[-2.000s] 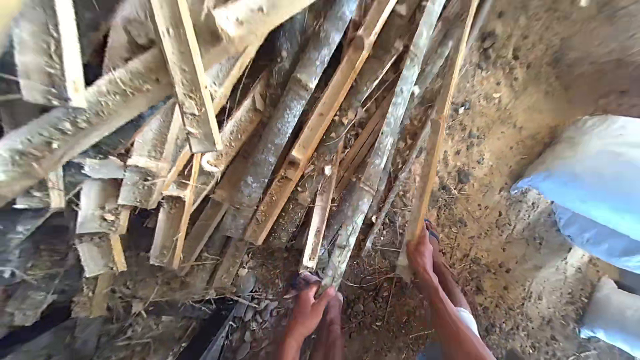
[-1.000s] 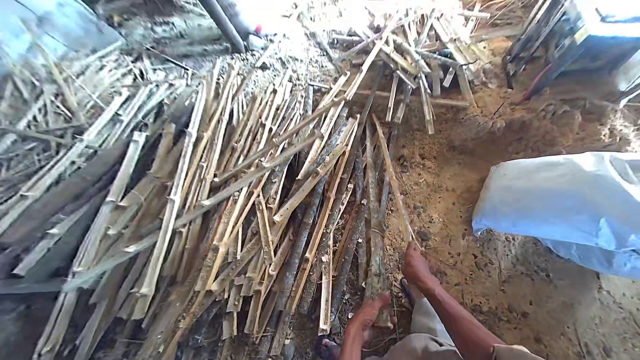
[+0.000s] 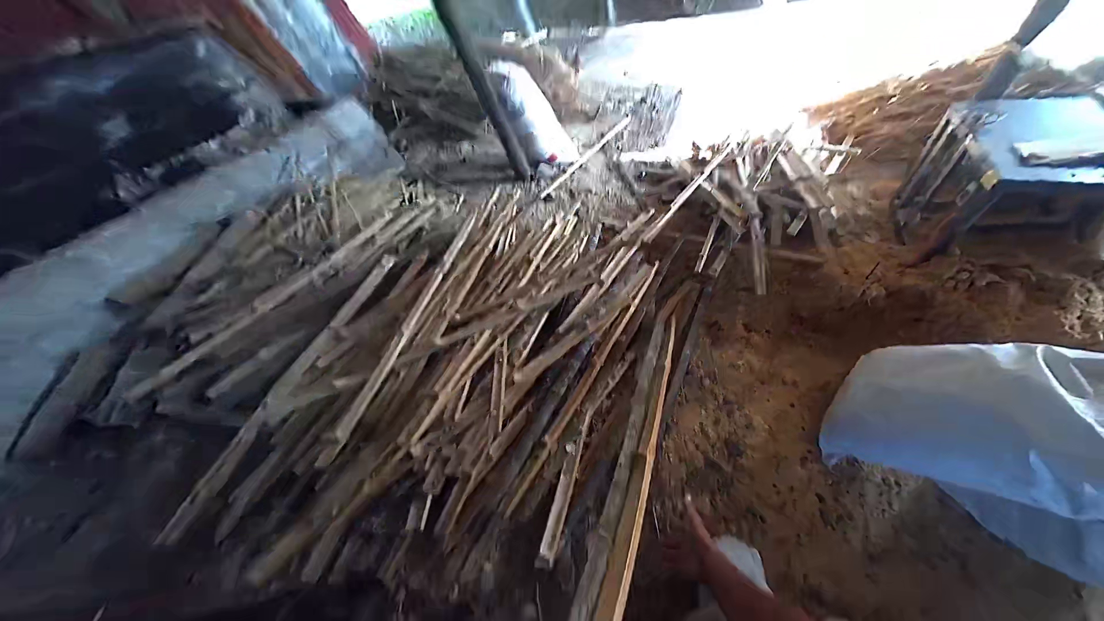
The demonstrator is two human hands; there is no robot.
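Observation:
Near the bottom edge, right of centre, is my right hand, blurred, with one finger stretched out and nothing seen in it. Just left of it lie a long split bamboo strip with a pale cut edge and a greyer split bamboo length, side by side, running away from me. Farther left spreads a large pile of split bamboo pieces, mostly pointing up and to the right. My left hand is out of the frame.
White sacks lie on the brown dirt ground at right. Beyond the pile stand a slanting dark post and another heap of split pieces. A table is at the back right, a grey ledge at left.
The view has lifted and widened. My right hand, on a long strip in the earlier frames, is now off it to the right. My left hand has gone out of the frame.

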